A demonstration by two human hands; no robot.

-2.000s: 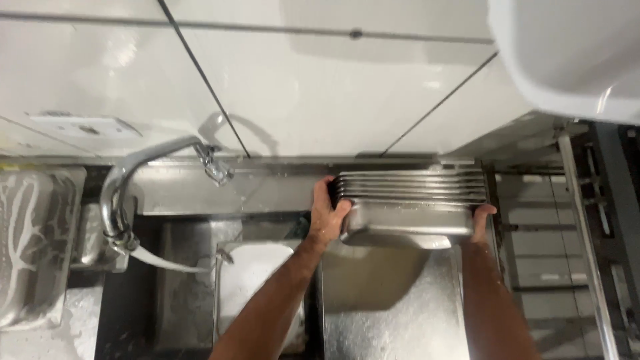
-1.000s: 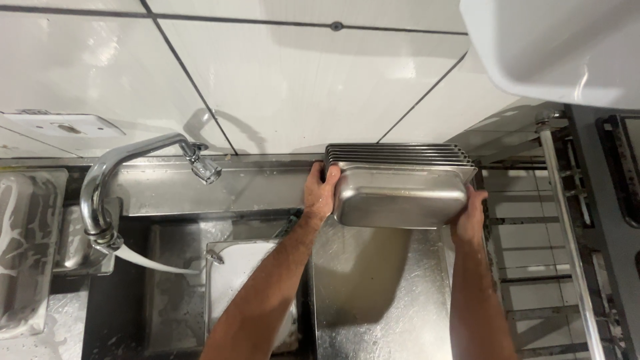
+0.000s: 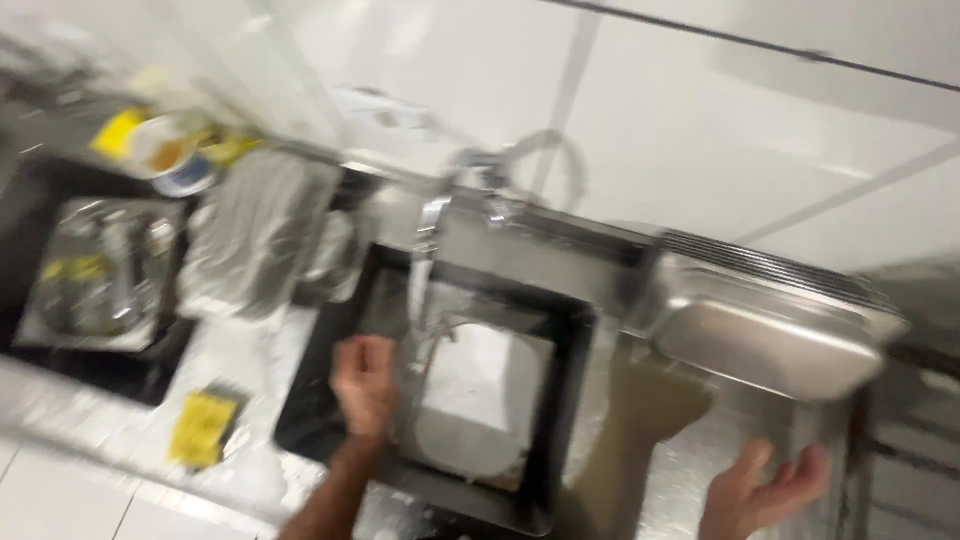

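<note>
My left hand is over the left part of the sink basin, blurred, its fingers curled; whether it holds anything cannot be made out. Inside the basin lies a metal pan with something white in it, beside the water running from the faucet. A stack of stainless steel pans leans on its side against the wall at the right, touched by neither hand. Below that stack my right hand is over the metal drainboard, fingers apart and empty.
Left of the basin are soapy pans and a yellow sponge on the counter. A second sink at far left has a metal container with utensils. A white tub stands behind; a rack is at far right.
Both hands have let go of the pan stack, which now leans against the wall. My left hand has moved left to the basin. The view has swung left.
</note>
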